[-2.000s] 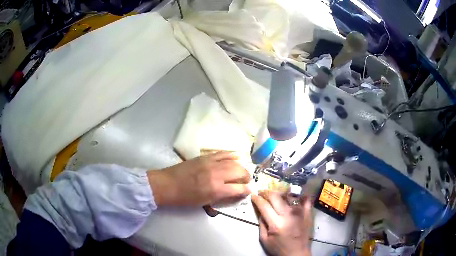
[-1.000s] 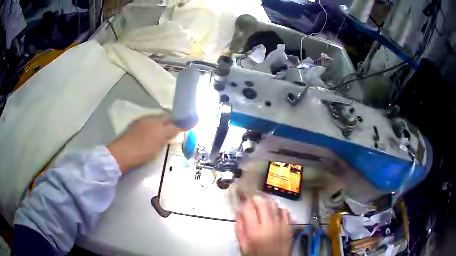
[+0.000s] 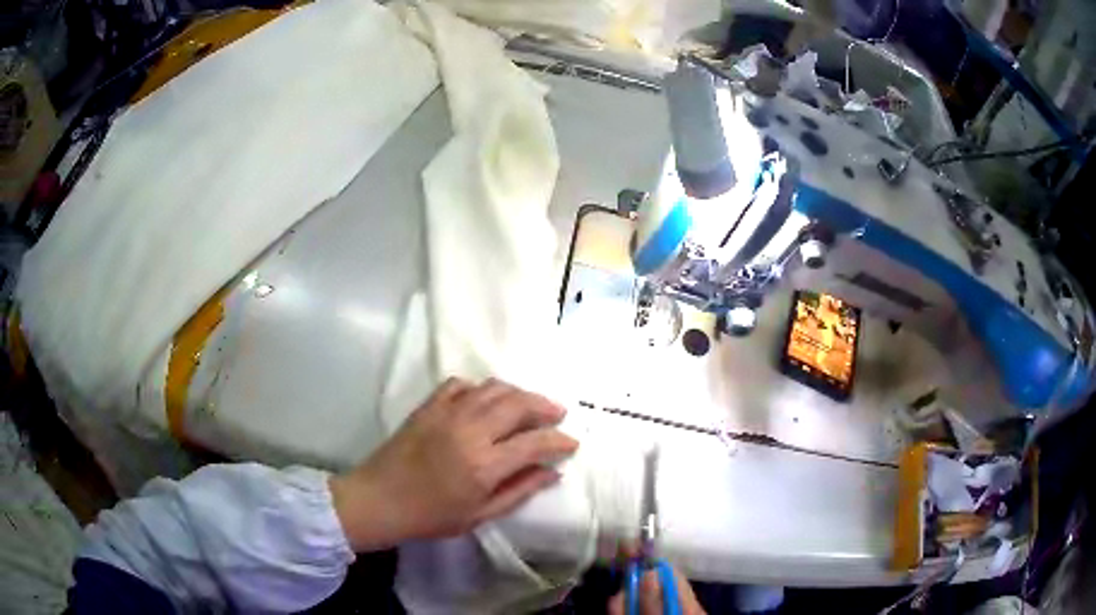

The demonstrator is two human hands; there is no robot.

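Note:
A long cream-white cloth strip (image 3: 487,216) runs from the back of the table down to its front edge, left of the needle area. My left hand (image 3: 463,463) lies on its lower part, fingers pressed flat on the cloth. My right hand (image 3: 659,595) is at the bottom edge, partly cut off, and holds blue-handled scissors (image 3: 649,529), blades pointing away from me beside the cloth end. Whether the blades touch the cloth is unclear in the glare. The presser foot (image 3: 673,288) has no cloth visible under it.
A large cream cloth (image 3: 216,180) covers the left side. The white and blue machine head (image 3: 913,252) stands at right. A small display with an orange screen (image 3: 823,342) lies on the bed. A scrap box (image 3: 910,505) sits at the right front edge.
The cloth strip has come from beside the needle to the front edge. My left hand has moved toward me onto it. My right hand has picked up the scissors from right of the needle.

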